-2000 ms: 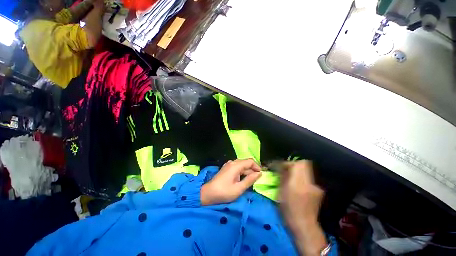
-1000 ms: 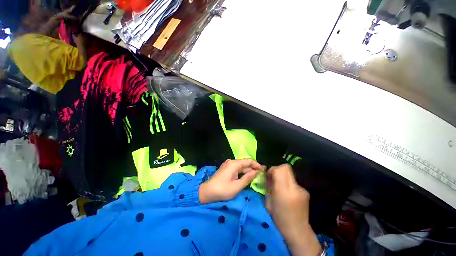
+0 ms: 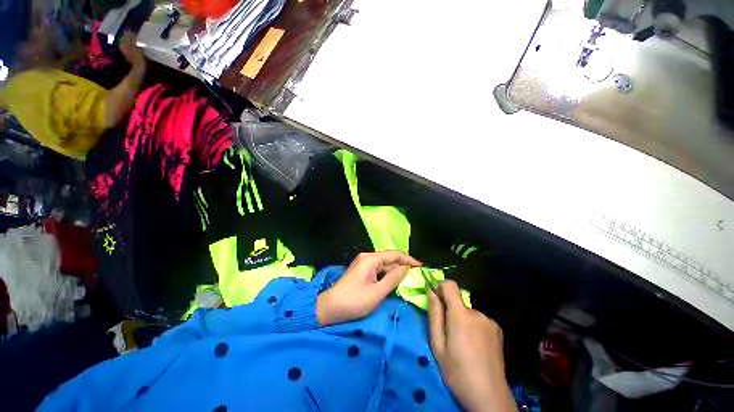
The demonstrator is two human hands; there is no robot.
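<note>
A black garment panel (image 3: 318,213) with neon-green blocks and pale-green stripes lies over the lap, below the table's front edge. A black logo patch (image 3: 258,250) shows on its neon block. My left hand (image 3: 364,285) pinches the neon-green fabric (image 3: 417,283) between thumb and fingertips. My right hand (image 3: 463,330) is just right of it, fingers closed around a small thin tool, perhaps snips, whose tip points at the fabric by my left fingertips. The tool is mostly hidden by the fingers.
The white sewing table (image 3: 451,105) runs diagonally above the hands, with the machine's needle area (image 3: 594,50) at upper right. Black-pink garments (image 3: 173,137) hang at left, beside a person in a yellow top (image 3: 60,109). A clear plastic bag (image 3: 278,149) lies by the table edge.
My right hand has turned and dropped slightly, and its blur is gone. More neon-green fabric shows between the hands. The person in yellow has moved an arm.
</note>
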